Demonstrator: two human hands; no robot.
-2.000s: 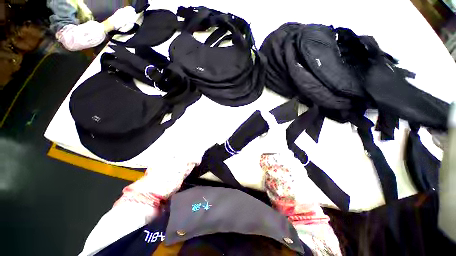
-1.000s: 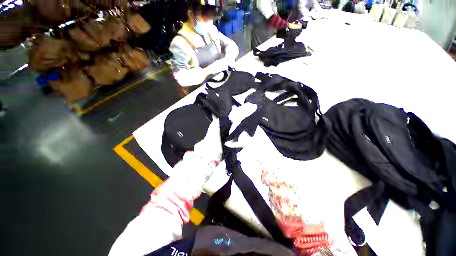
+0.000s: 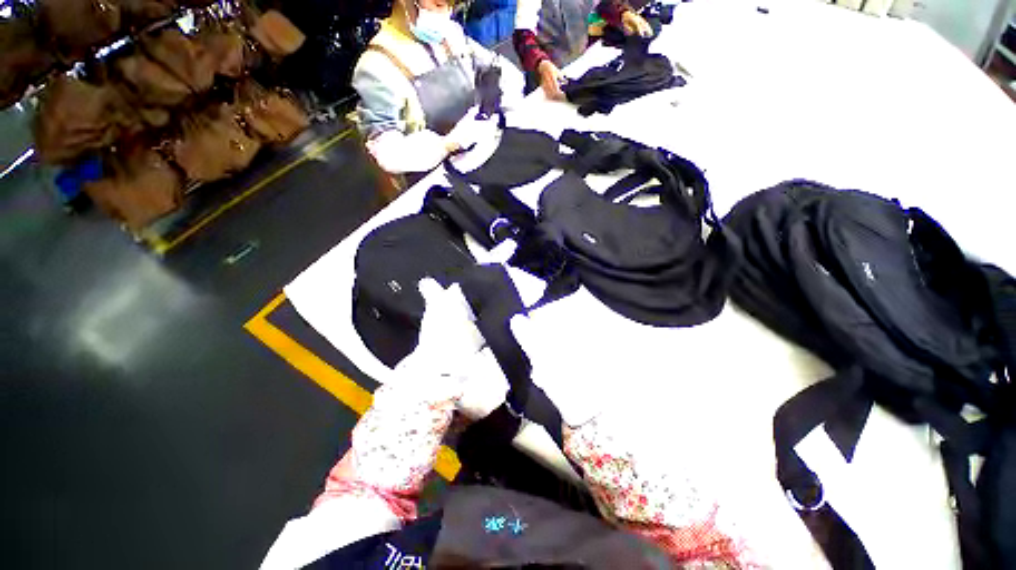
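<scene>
A black crescent bag (image 3: 390,284) with a tiny pale logo lies at the table's near left corner. Its black shoulder strap (image 3: 501,328) runs down towards my apron, with a small silver ring (image 3: 515,405) on it. My left hand (image 3: 446,328), white-gloved, overlaps the bag's right edge, left of the strap. My right hand (image 3: 546,351), also white-gloved, is just right of the strap and blends into the white tabletop. Glare hides the fingers of both hands, so their grip on the strap is unclear. Another silver ring (image 3: 501,229) shows on a strap behind the bag.
Stacked black bags (image 3: 641,251) lie beyond my hands. A larger black pile (image 3: 858,278) is at the right, its strap with a silver ring (image 3: 804,490) trailing nearer. A masked person (image 3: 440,95) handles a bag across the corner; another works farther back. Brown goods (image 3: 167,100) hang at left.
The view first swung left and up, then shifted slightly. Since the previous frame, my left hand has drawn back from the straps behind the bag, and both hands are now lower, beside the near strap.
</scene>
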